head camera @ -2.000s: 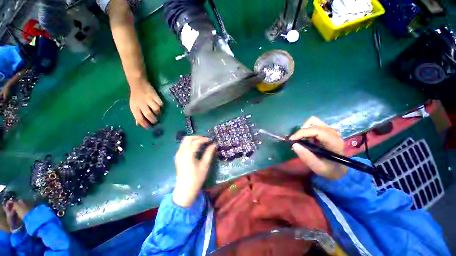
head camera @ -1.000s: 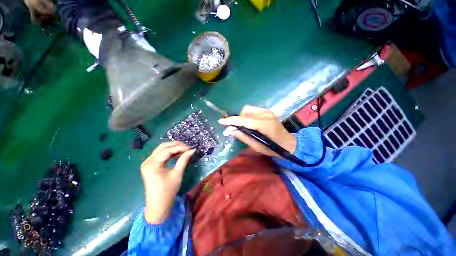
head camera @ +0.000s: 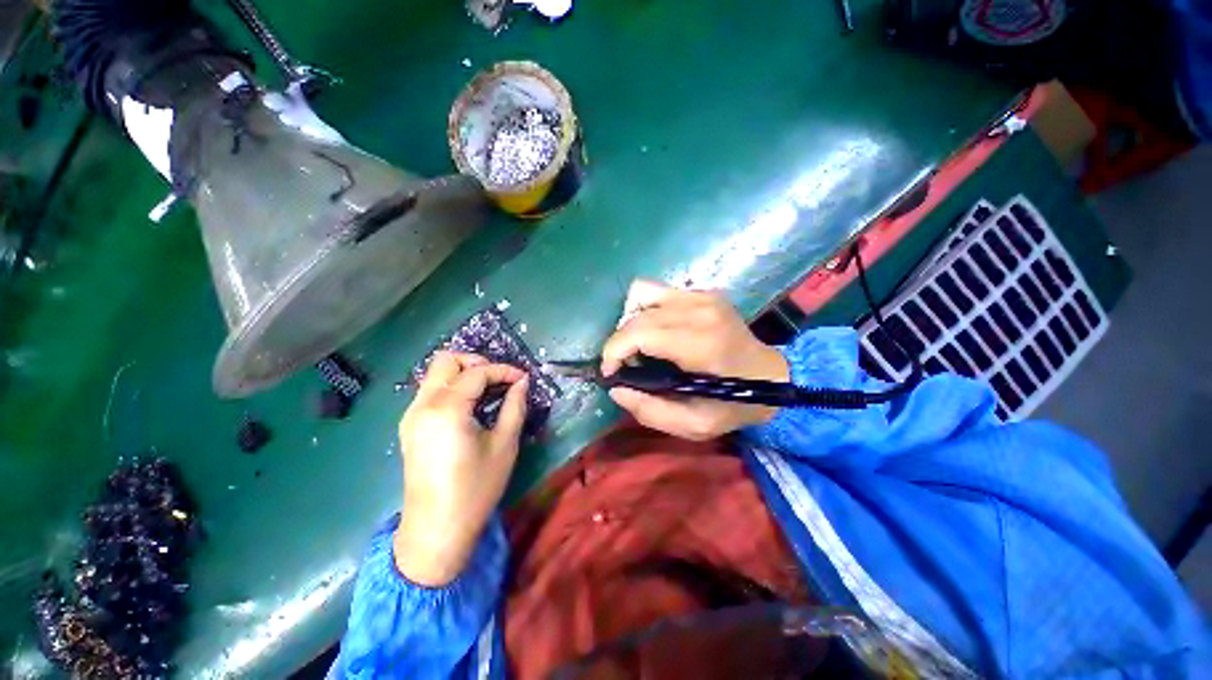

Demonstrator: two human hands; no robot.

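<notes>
My right hand (head camera: 691, 359) holds a black soldering iron (head camera: 731, 387) by its handle. Its thin metal tip points left and lies close to the right edge of the component batch. My left hand (head camera: 459, 445) is at the batch's near left side, thumb and fingertips pinched together around a small dark component (head camera: 499, 388), mostly hidden by the fingers. The batch of small components (head camera: 483, 332) is a speckled silver-purple patch on the green bench, partly covered by my left fingers. Whether the tip touches a component is too small to tell.
A grey fume hood (head camera: 332, 253) stands left of a yellow tin (head camera: 516, 140) with silvery bits. Loose dark pieces (head camera: 338, 385) lie left of the batch. A component heap (head camera: 133, 565) is far left. A white slotted tray (head camera: 1010, 306) is right, below the red bench edge.
The view has shifted right, so the hood and tin sit further left. The iron's tip has come down from above the batch to its right edge, near my left fingertips.
</notes>
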